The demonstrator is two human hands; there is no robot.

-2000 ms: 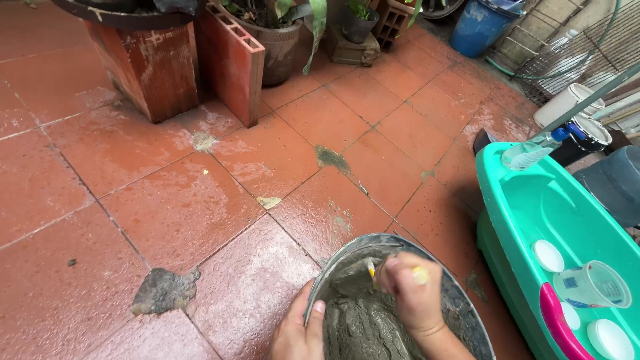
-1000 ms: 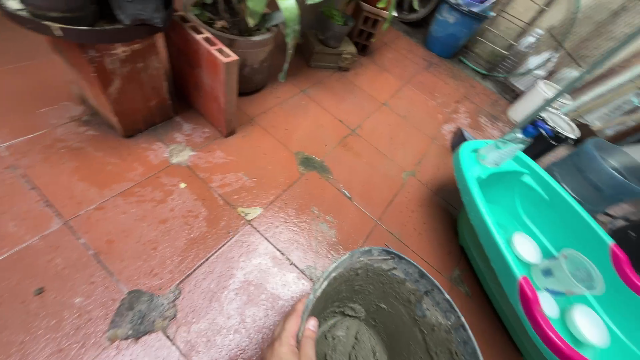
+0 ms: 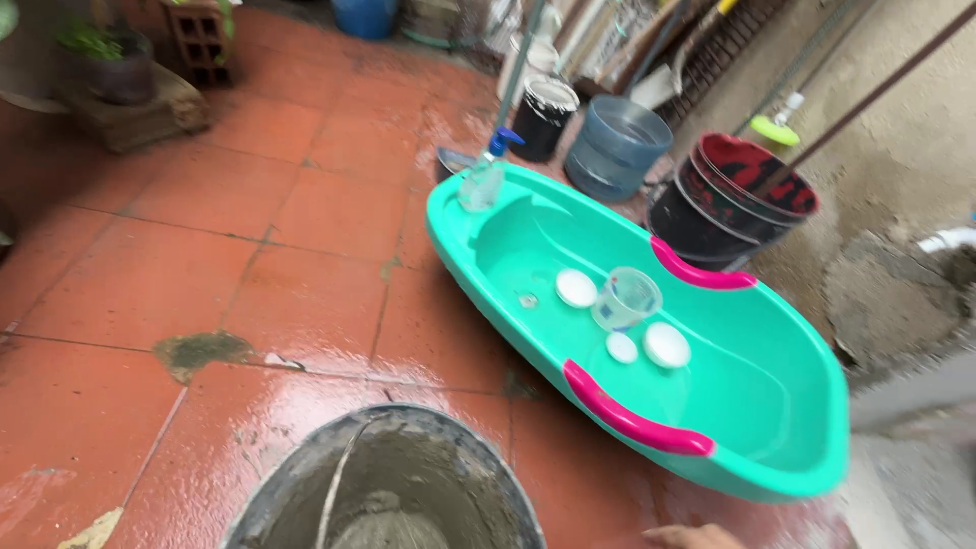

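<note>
A dark bucket (image 3: 488, 457) stands at the bottom middle, its inner wall coated with wet grey mortar (image 3: 389, 530) and a thin handle crossing its opening. Part of one of my hands, seemingly the right hand (image 3: 698, 537), shows at the bottom edge, right of the bucket; its fingers are cut off by the frame. My left hand is out of view. To the right lies a turquoise plastic tub (image 3: 732, 396) with pink grips, holding a clear measuring cup (image 3: 629, 299) and several white round lids or dishes (image 3: 667, 345). A clear pump bottle (image 3: 484, 179) rests at its far end.
Behind the tub stand a black bucket with red inside (image 3: 709, 206), a blue translucent container (image 3: 618, 149) and a paint-smeared black pail (image 3: 540, 118). A shovel (image 3: 671, 76) leans by the wall. A potted plant (image 3: 118, 69) sits far left on wet red floor tiles (image 3: 328, 290).
My left hand has left the bucket's rim and gone out of view. The right hand, earlier holding a tool in the mortar, is now beside the bucket. The view has swung right.
</note>
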